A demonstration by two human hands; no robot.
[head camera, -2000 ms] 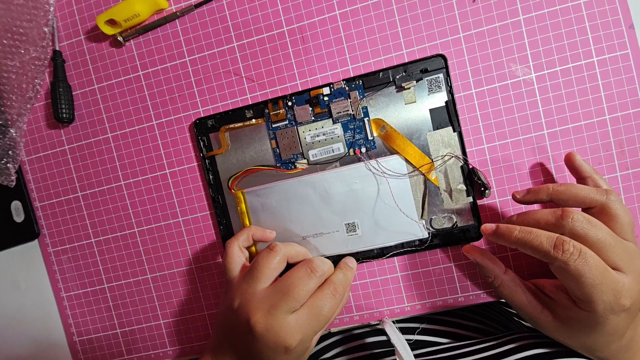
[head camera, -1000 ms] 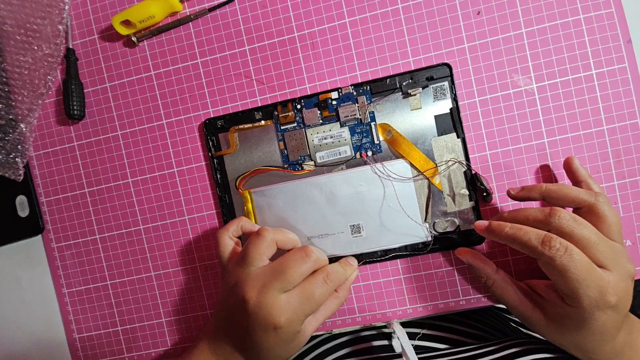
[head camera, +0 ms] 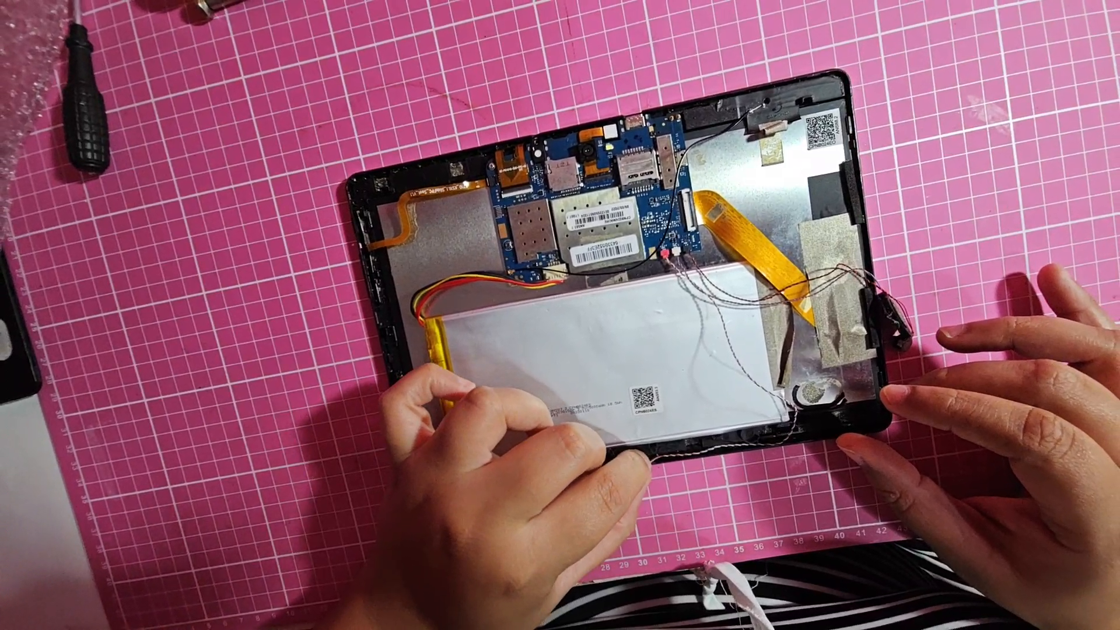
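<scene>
An opened tablet (head camera: 446, 236) lies tilted on a pink cutting mat, its insides facing up. Across its lower half is a flat silver-white battery (head camera: 604, 350); above that sits the blue circuit board (head camera: 656, 210). My left hand (head camera: 516, 490) rests with curled fingers on the battery's lower left part and the tablet's near edge; its fingertips are partly hidden. My right hand (head camera: 1015, 420) has its fingers spread at the lower right corner, thumb and a fingertip at the frame. An orange flex cable (head camera: 761, 254) and thin wires (head camera: 744, 297) cross the right side; a small black part (head camera: 894, 322) hangs over the right edge.
A black-handled screwdriver (head camera: 85, 114) lies at the upper left beside bubble wrap (head camera: 22, 105). A black device (head camera: 13, 337) is at the left edge, above a pale surface. The pink gridded mat (head camera: 219, 350) lies beneath the tablet. Striped fabric (head camera: 840, 586) shows at the bottom.
Both hands stay at about the same places on the tablet. The yellow-handled tool seen at the top earlier is now out of view.
</scene>
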